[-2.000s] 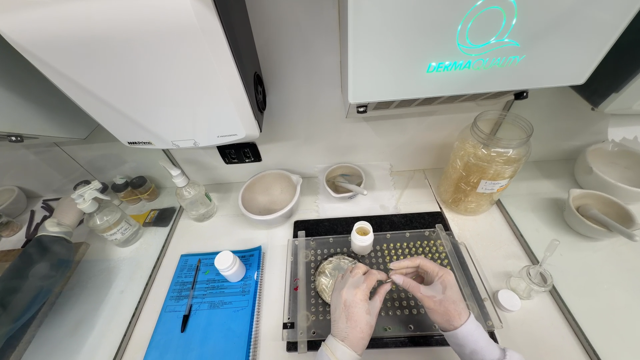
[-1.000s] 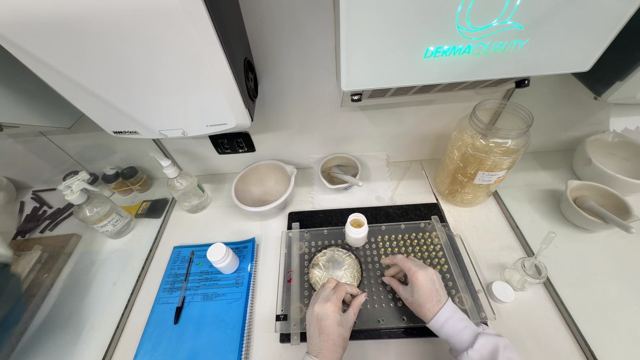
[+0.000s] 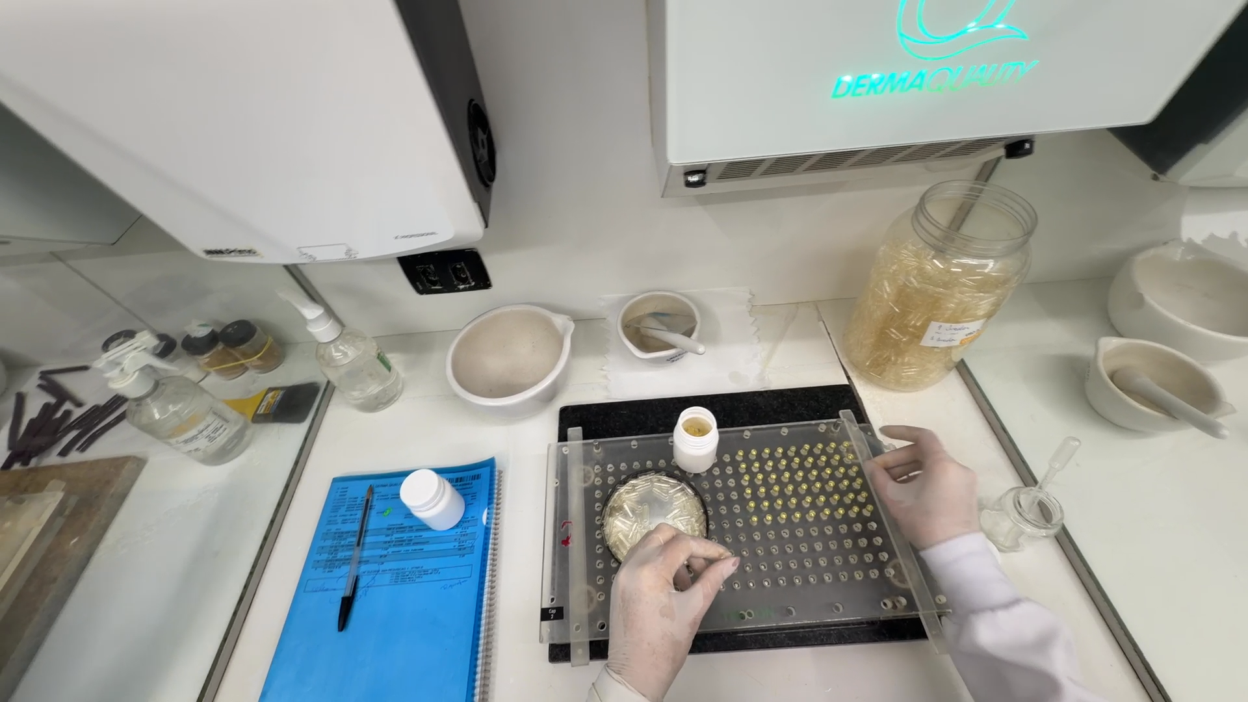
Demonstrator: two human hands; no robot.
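Note:
A clear capsule-filling board lies on a black base, with rows of capsules holding yellowish content at its upper right. A round dish of empty clear capsules rests on the board's left part. My gloved left hand is at the dish's lower edge, thumb and forefinger pinched together; whether something small is between them cannot be told. At the board's right edge is my gloved right hand, its fingers bent around the clear side rail. An uncapped white bottle with yellowish content stands on the board's upper edge.
Left of the board, a closed white bottle and a pen lie over a blue notebook. Behind are a mortar, a smaller mortar with tools and a large capsule jar. A small glass jar stands at right.
My right hand has moved right, from over the capsule rows to the board's right edge. Two seconds ago both hands were close together over the board; now they are far apart.

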